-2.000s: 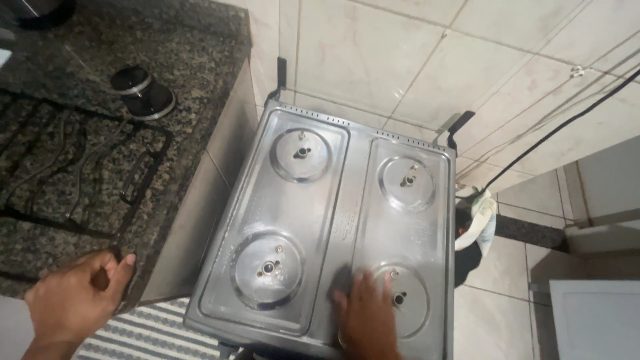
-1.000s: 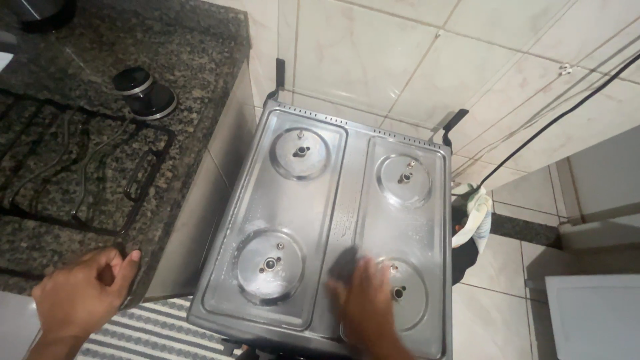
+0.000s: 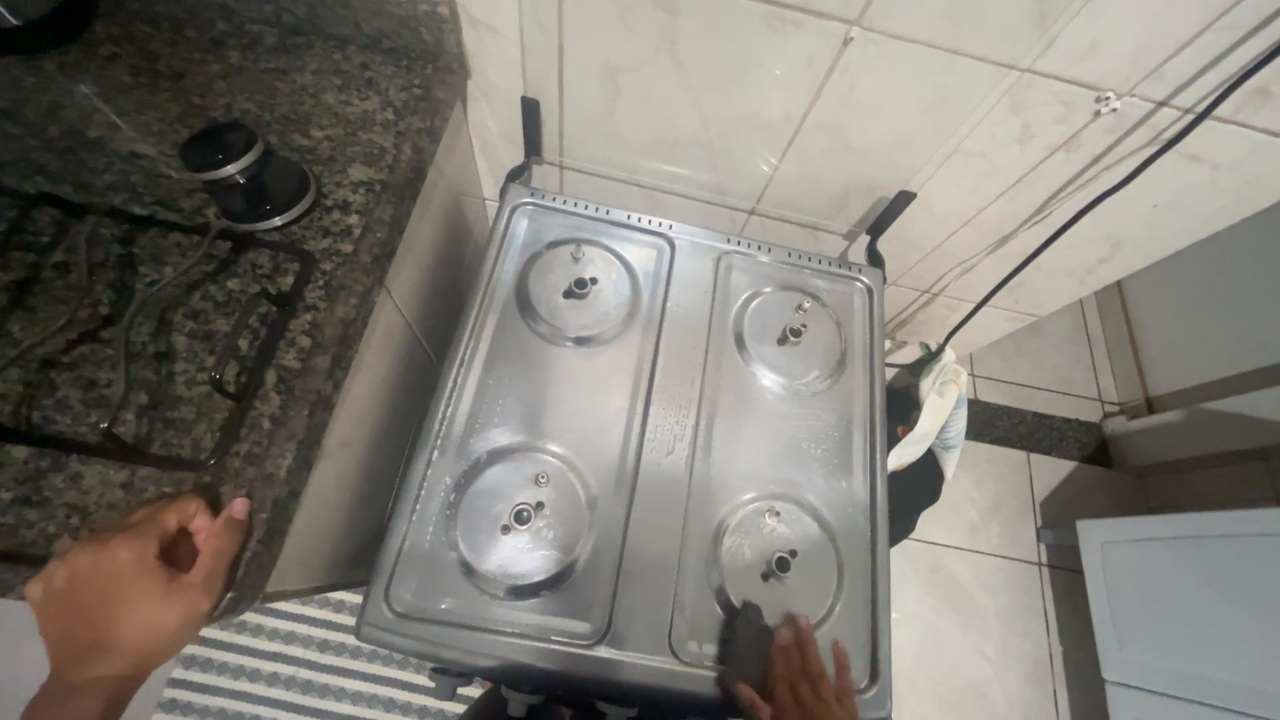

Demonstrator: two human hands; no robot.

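A four-burner metal stovetop (image 3: 665, 430) lies uncovered, its burner bases bare and its surface wet with small droplets. Over its front right corner, just below the front right burner base (image 3: 782, 565), is my right hand (image 3: 800, 670), fingers extended on the metal. A dark, blurred patch (image 3: 745, 645) lies along its left side; whether it is a pad or a shadow cannot be told. My left hand (image 3: 140, 590) rests at the edge of the granite counter (image 3: 340, 330), fingers curled and thumb towards the stove, with no object visible in it.
Black pan grates (image 3: 215, 455) and a black cylindrical item with silver rims (image 3: 250, 180) stand on the counter. A black cable (image 3: 1110, 190) runs down the tiled wall to a cloth-like bundle (image 3: 930, 410) right of the stove. A striped rug (image 3: 270, 660) covers floor at the lower left.
My right hand has moved from beside the front right burner base down to the stovetop's front edge. My left hand stays at the counter edge.
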